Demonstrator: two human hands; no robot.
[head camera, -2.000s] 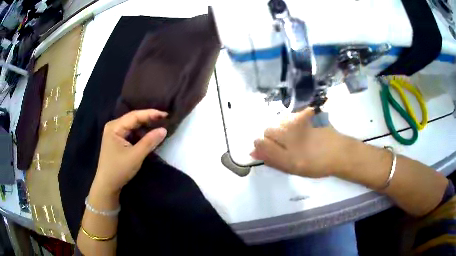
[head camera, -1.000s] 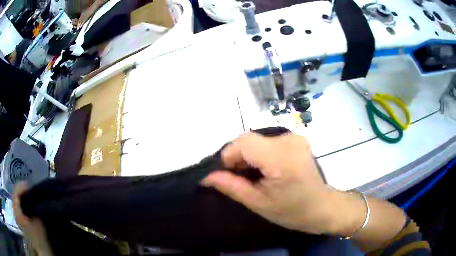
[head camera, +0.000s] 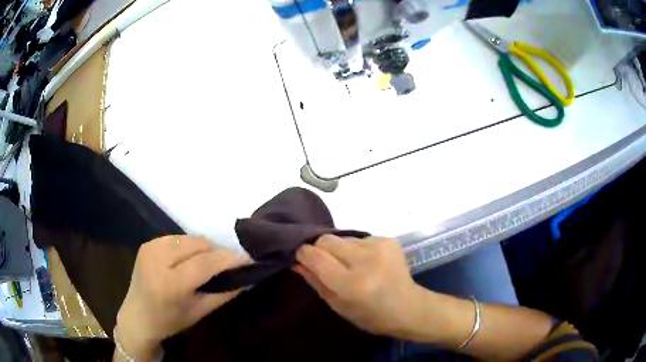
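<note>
Dark cloth (head camera: 241, 318) hangs over the table's front edge and the lap, with a blacker part (head camera: 88, 187) spread to the left. A purplish-brown fold (head camera: 294, 212) stands up between my hands. My left hand (head camera: 177, 283) pinches the cloth edge left of the fold. My right hand (head camera: 361, 279) grips the gathered cloth just right of it, thumb and fingers closed. Both hands are in front of the table edge, away from the needle area (head camera: 350, 71), which has no cloth under it.
Scissors with green and yellow handles (head camera: 531, 85) lie right of the machine head (head camera: 439, 14). A ruler strip (head camera: 496, 230) runs along the front edge. Brown cardboard (head camera: 85, 99) with a dark cloth piece (head camera: 55, 120) is at the left.
The cloth, stretched between my hands a second ago, is now bunched up in the middle. My left hand has come in from the far left. The view has shifted, and the machine sits higher.
</note>
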